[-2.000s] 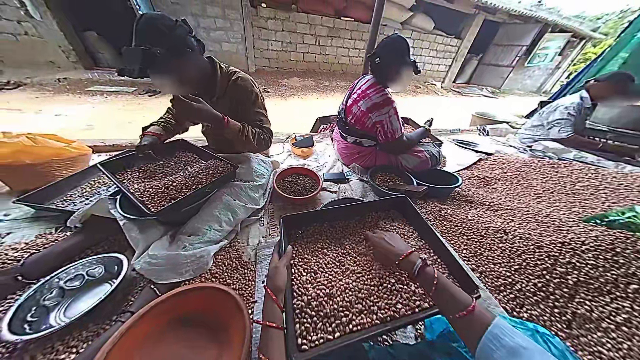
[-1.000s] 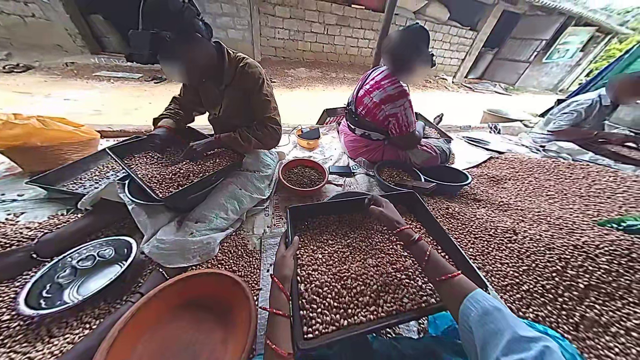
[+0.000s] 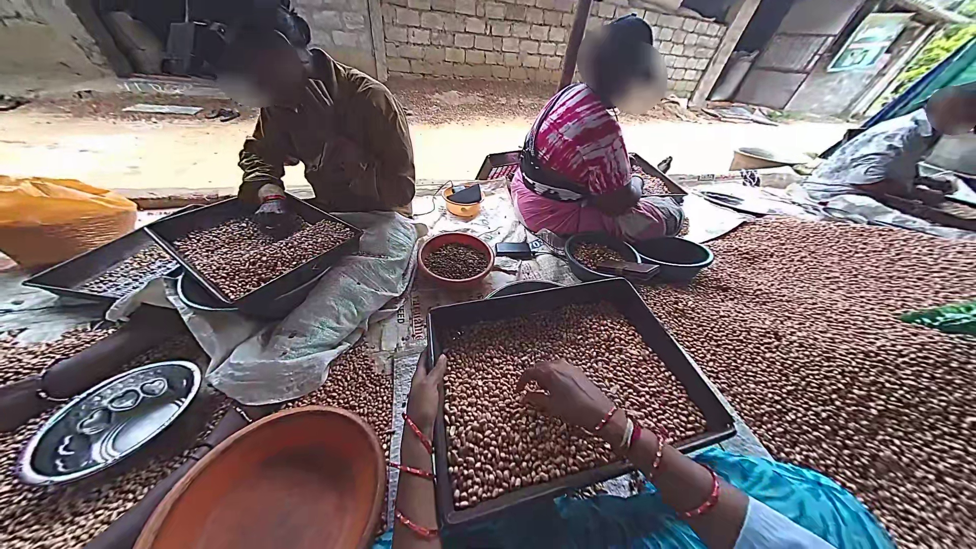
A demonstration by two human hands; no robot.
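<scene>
A black rectangular tray (image 3: 436, 427) full of brown nuts or seeds (image 3: 503, 450) rests tilted over my lap. My left hand (image 3: 427, 385) grips its left wall, thumb over the rim. Over the middle of the tray, my right hand (image 3: 560, 389) touches the top of the nuts with its fingers bent downward; whether something small is between the fingertips cannot be told. Red bangles circle both my wrists. An orange-brown bowl (image 3: 267, 480) stands at the lower left, its visible inside bare.
A person at the left holds another black tray (image 3: 297, 267) of nuts; a second sits beyond beside dark basins (image 3: 675, 252). A red bowl (image 3: 456, 280) of darker pieces stands between them. A patterned metal plate (image 3: 110, 423) lies left. Spread nuts (image 3: 823, 335) cover the right side.
My right hand has moved from the tray's far edge back to the middle of the nuts. The person at the left now has one hand in view in their tray, where two showed before.
</scene>
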